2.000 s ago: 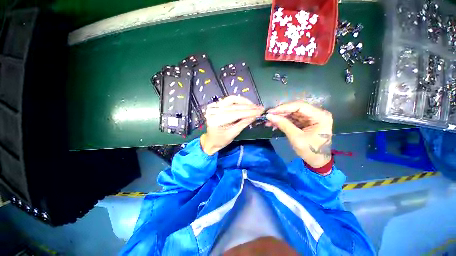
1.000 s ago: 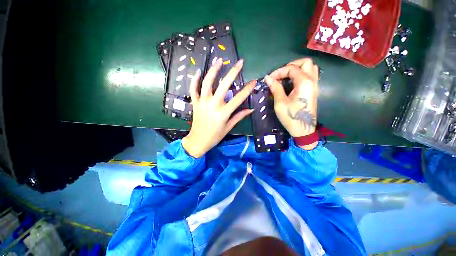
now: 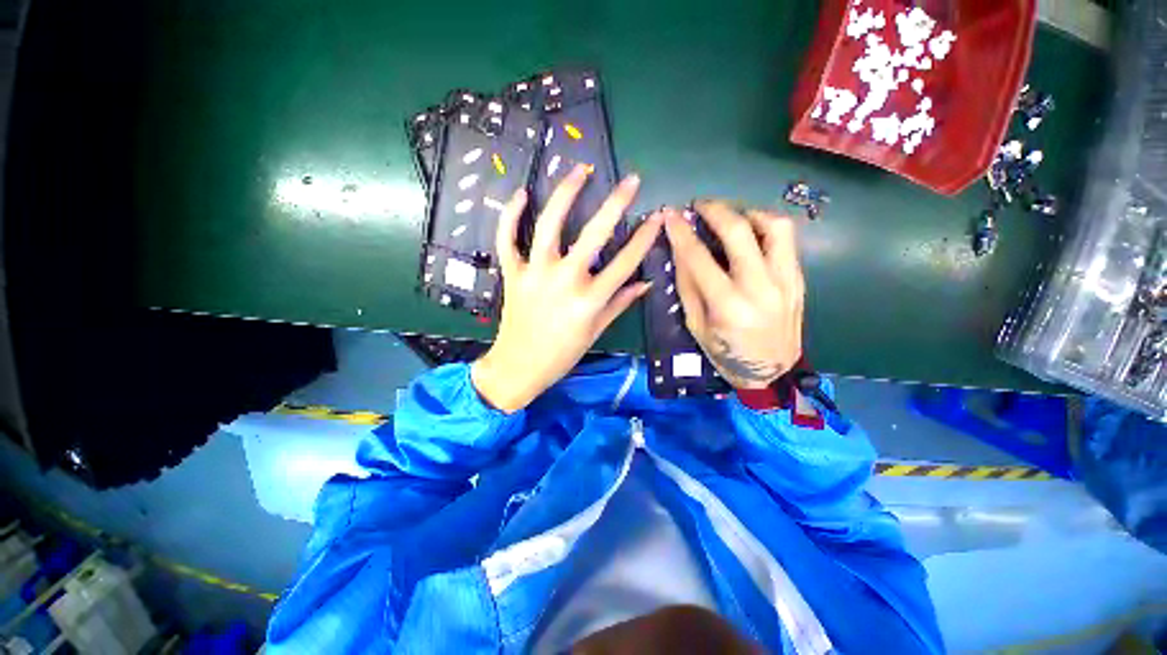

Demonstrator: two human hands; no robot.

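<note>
A black housing lies on the green bench at its front edge, in front of my chest, with a white square near its lower end. My right hand lies over its upper right part, fingertips pressed on its top end. My left hand is spread, palm down, with its index fingertip at the housing's top end, beside the right fingertips. Its other fingers lie over neighbouring black housings, which overlap in a group on the left. Whether a small part is under the fingertips is hidden.
A red bin of small white parts stands at the upper right. Small metal parts lie beside it, and a few more lie right of my hands. A clear compartment tray is at the right edge. Dark trays stand on the left.
The right hand has gone from pinching at the housing's top end to lying flatter, fingertips pressed down. The left hand has barely moved. Small metal parts right of the hands are uncovered again.
</note>
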